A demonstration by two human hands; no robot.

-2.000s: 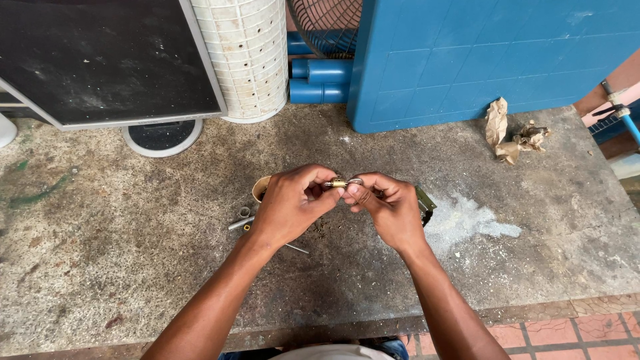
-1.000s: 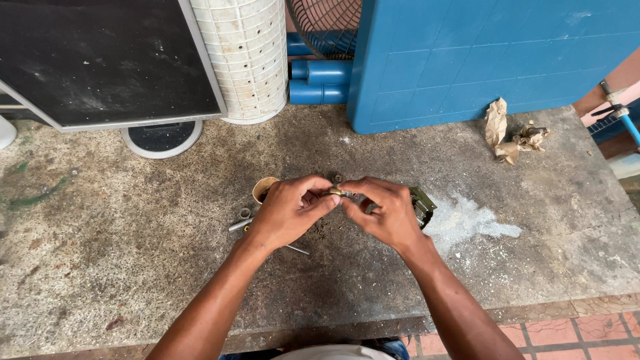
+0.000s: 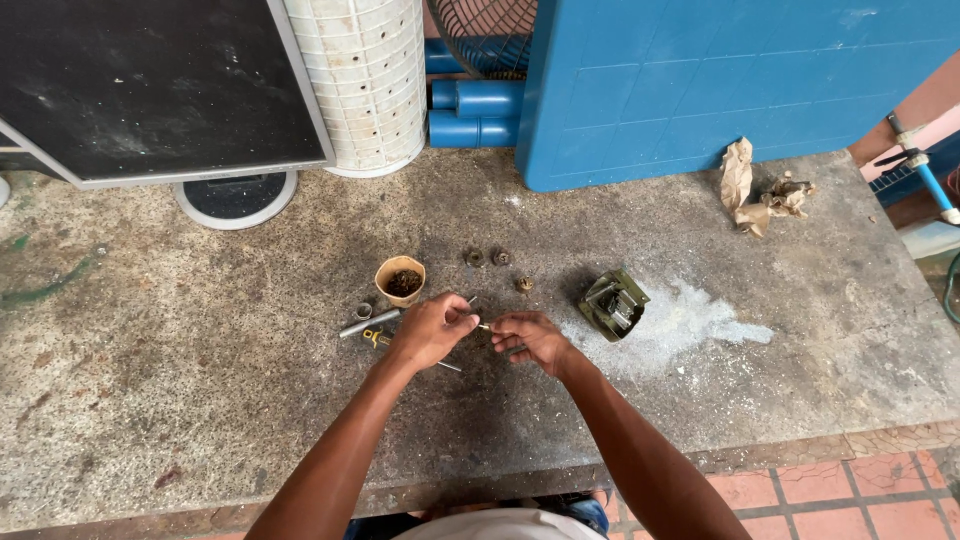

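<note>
Low over the stone-like worktop, my left hand pinches one end of a small brass-coloured piece. The fingertips of my right hand meet its other end; how firmly they grip is too small to tell. Behind my left hand is a paper cup with dark bits inside. A metal tube, a metal ring and a yellow and black tool lie to its left, the tool partly hidden. Beyond my hands are several small round metal parts. An olive-green metal container holding metal pieces sits to the right.
A monitor and a perforated white cylinder stand at the back left. Blue pipes, a fan guard and a big blue panel are behind the worktop. Crumpled brown paper lies at the back right; pale powder covers an area beside the green container.
Both hands have come lower and nearer to me than one second ago, so the small round parts beyond them show more fully. My right hand's fingers have spread somewhat, and the green container is now uncovered.
</note>
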